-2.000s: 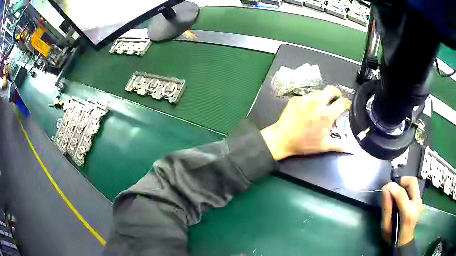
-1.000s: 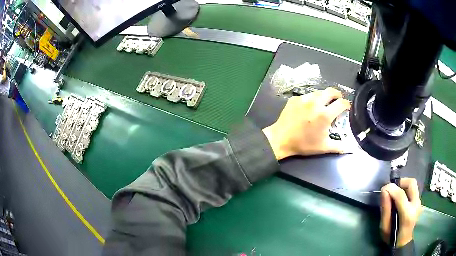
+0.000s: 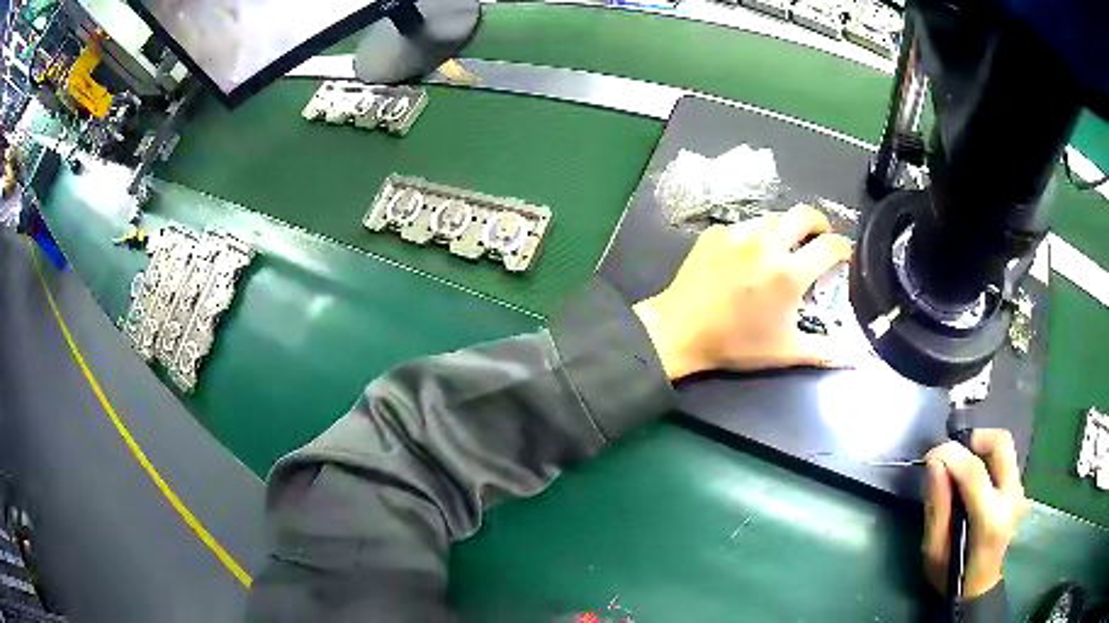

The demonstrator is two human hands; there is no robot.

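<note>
My left hand (image 3: 754, 298) rests on the dark work plate (image 3: 778, 426), its fingers around the left end of a silver assembly (image 3: 832, 298) under the video microscope (image 3: 967, 195). Most of the assembly is hidden by the ring light (image 3: 930, 292) and my fingers. My right hand (image 3: 977, 505) is at the plate's near right edge and holds a slim black pen-like tool (image 3: 960, 535) like a pencil. The tool points up towards the ring light; its tip is hidden or too small to tell.
Crumpled clear plastic (image 3: 718, 183) lies on the plate's far left. Silver assemblies (image 3: 457, 224) are spaced on the green belt. Several more (image 3: 189, 304) sit side by side on the bench at left. A monitor (image 3: 262, 37) stands beyond the belt; a dark round object (image 3: 1063, 604) is at lower right.
The assemblies on the belt have moved to the right, and the one at the right edge is now mostly out of view. Both hands have stayed nearly still.
</note>
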